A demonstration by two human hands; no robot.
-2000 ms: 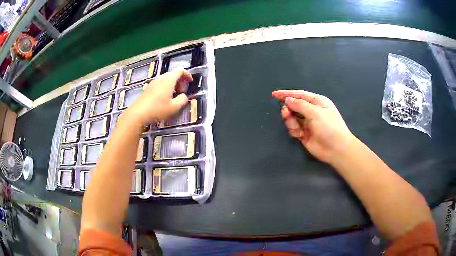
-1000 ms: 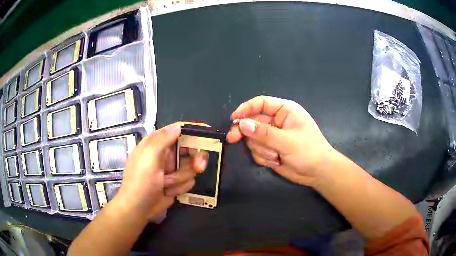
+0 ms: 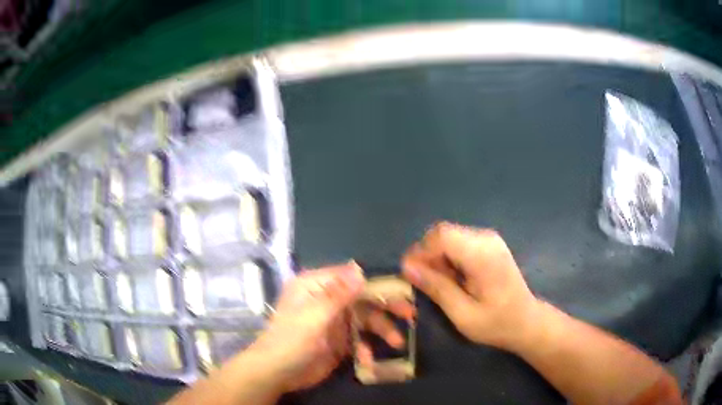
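Note:
The view is blurred. My left hand [image 3: 317,324] holds a phone frame [image 3: 385,372] upright by its left side, gold-tan side towards me, with fingers showing through its window. My right hand [image 3: 475,289] is at the frame's top right corner, thumb and forefinger pinched together there, the other fingers curled. Whether a small metal part is between them is too blurred to tell. The blister tray [image 3: 279,166] lies at the left with frames in its pockets; one pocket in its right column, below the top black frame, holds no frame.
A clear bag of small dark-silver parts [image 3: 640,186] lies at the right on the dark bench mat [image 3: 443,150]. A pale edge rail [image 3: 475,46] runs along the back, with the green conveyor belt [image 3: 182,51] beyond it. A grey item shows at the far right edge.
The left hand took a frame from the tray and brought it in front of me. Since the last earlier frame, the right fingertips have closed in on the frame's top right corner. The camera view has shifted.

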